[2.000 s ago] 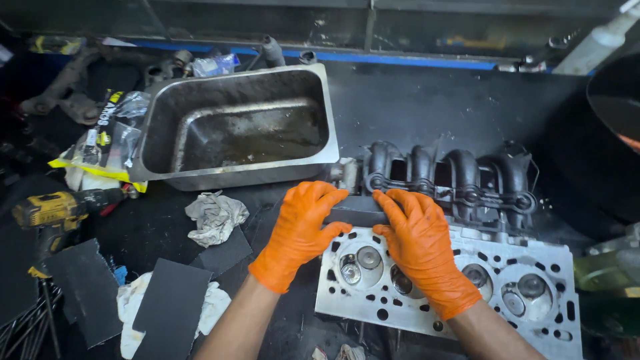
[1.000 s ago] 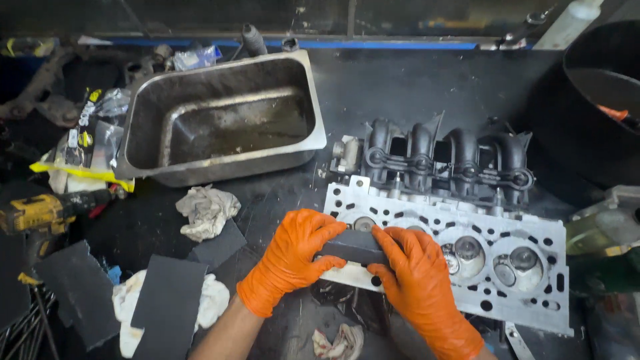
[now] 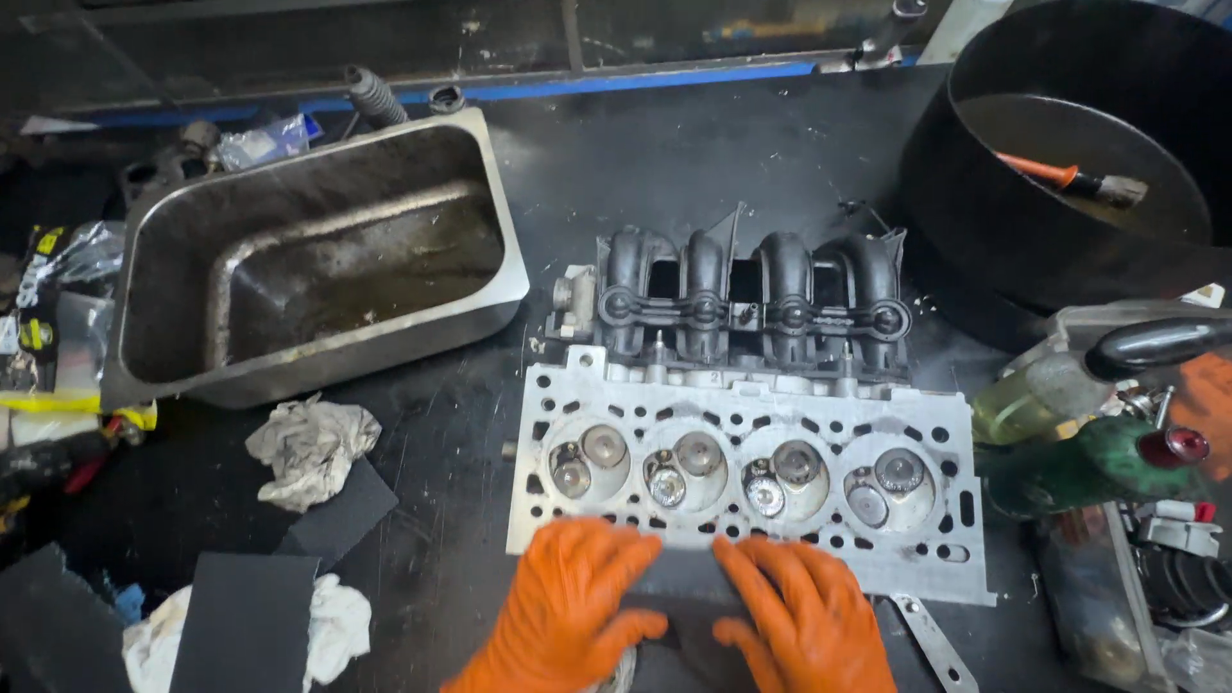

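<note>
A bare aluminium cylinder head [image 3: 751,462] lies face up, its combustion chambers and valves showing. Behind it, a black intake manifold [image 3: 760,298] touches its far edge. At the near edge, my left hand [image 3: 577,606] and my right hand [image 3: 804,611], both in orange gloves, grip the two ends of a dark flat-faced block [image 3: 685,577], which seems wrapped in black abrasive paper. The block's underside is hidden. A perforated metal strip [image 3: 929,640] lies right of my right hand.
A steel pan [image 3: 505,231] with dark liquid stands at back left, near crumpled rags [image 3: 313,448] and black abrasive sheets [image 3: 245,616]. At right are a black tub [image 3: 929,192] holding a brush [image 3: 1073,178], a green bottle [image 3: 1068,472] and a parts container [image 3: 1083,587].
Both hands have moved the block from the far side of the cylinder head's face to its near edge, uncovering the chambers. The view has shifted right.
</note>
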